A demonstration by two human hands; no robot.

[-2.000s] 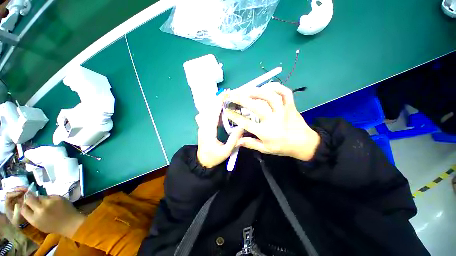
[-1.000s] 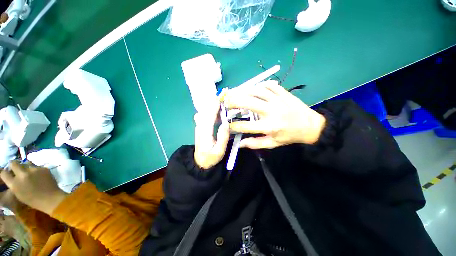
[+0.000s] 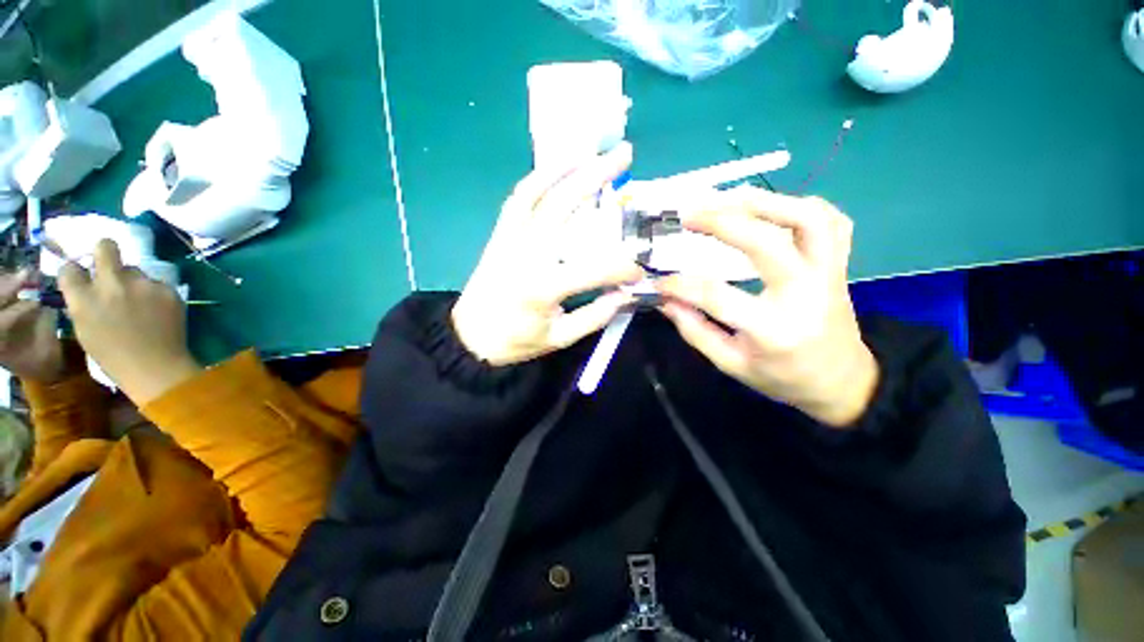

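A white camera housing [image 3: 577,107] lies in front of me, its blocky end pointing away and its open part between my hands. One slim white antenna [image 3: 740,168] sticks out to the right and another [image 3: 606,355] points down towards me. My left hand [image 3: 546,257] holds the housing from the left. My right hand [image 3: 778,282] is at the right of the opening, its fingertips on a small dark part [image 3: 652,223] there. A blue spot shows by the opening. My fingers hide much of the inside.
A clear plastic bag [image 3: 696,35] and a white rounded shell [image 3: 903,53] lie at the back. Another white housing [image 3: 232,138] stands left, past a bench seam. Left of it, a person in orange sleeves [image 3: 232,420] handles white parts. Blue bins [image 3: 910,314] are below right.
The view has shifted, so the bench things appear higher and further right. My hands have come off their overlap, and the dark part now shows between my fingertips.
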